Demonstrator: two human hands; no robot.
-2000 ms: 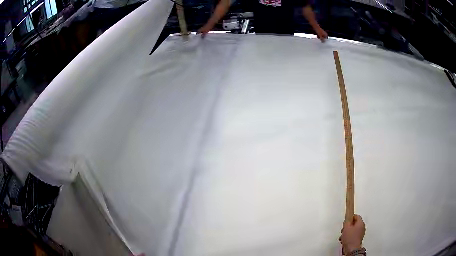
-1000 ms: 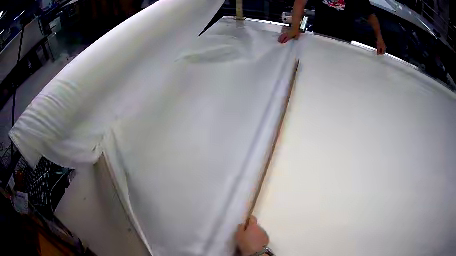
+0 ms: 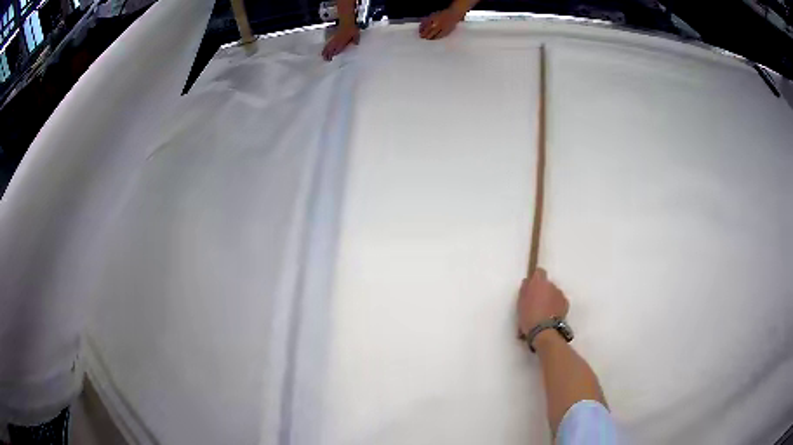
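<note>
A wide white fabric ply (image 3: 435, 217) covers most of the view, with a long crease or ridge running from near to far left of the middle. My right hand (image 3: 543, 304), with a watch on the wrist, is closed around the near end of a wooden ruler (image 3: 541, 156). The ruler lies along the cloth, pointing away from me toward the far edge, and looks narrow, as if seen nearly on edge. My left hand is not in the picture.
Another person's two hands (image 3: 442, 23) rest on the cloth at the far edge. Loose fabric (image 3: 52, 217) is draped along the left side. A pale upright strip (image 3: 242, 22) stands at the far left edge. A dark object (image 3: 765, 78) lies at the far right.
My right hand has moved the ruler from beside the crease to the right across the cloth. The other person's hands are now closer together. The camera view has shifted.
</note>
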